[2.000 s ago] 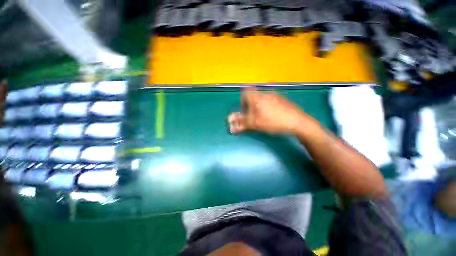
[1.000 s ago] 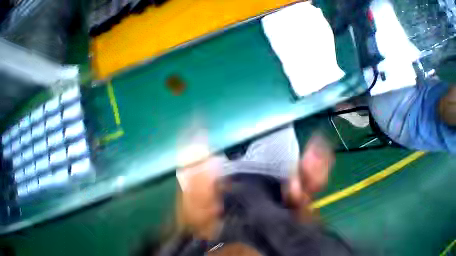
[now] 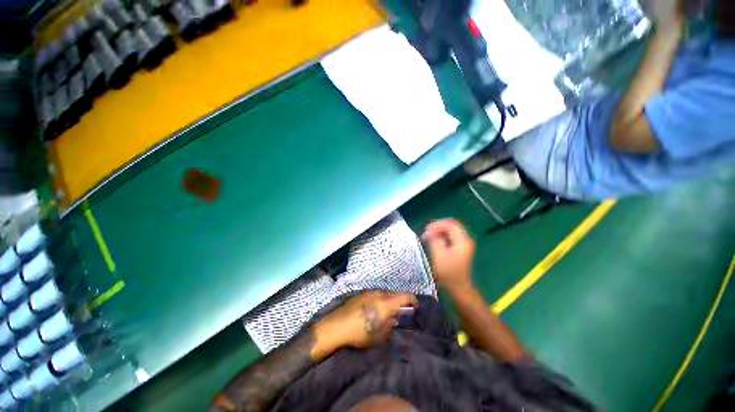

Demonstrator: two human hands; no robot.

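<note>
My left hand [image 3: 367,318] is low in front of my body, over my lap, with its fingers curled. A tiny pale spot shows at its fingertips; I cannot tell whether it is a held thing. My right hand [image 3: 451,248] is off the bench edge, to the right of my lap, with curled fingers and no clear object in it. The amber scraper (?) [image 3: 201,185], a small orange-brown flat piece, lies on the green bench mat [image 3: 266,177], away from both hands.
White sheets [image 3: 391,92] lie on the bench's right part, near a black powered tool (?) [image 3: 475,64]. Dark housings [image 3: 121,52] stand on the yellow board [image 3: 218,72]. The blister tray's pale shells [image 3: 36,338] are at left. A seated coworker [image 3: 612,137] is at right.
The view has turned to the right. My right hand has gone from over the mat to beside my lap. My left hand now rests low over my lap. The amber piece lies on the mat.
</note>
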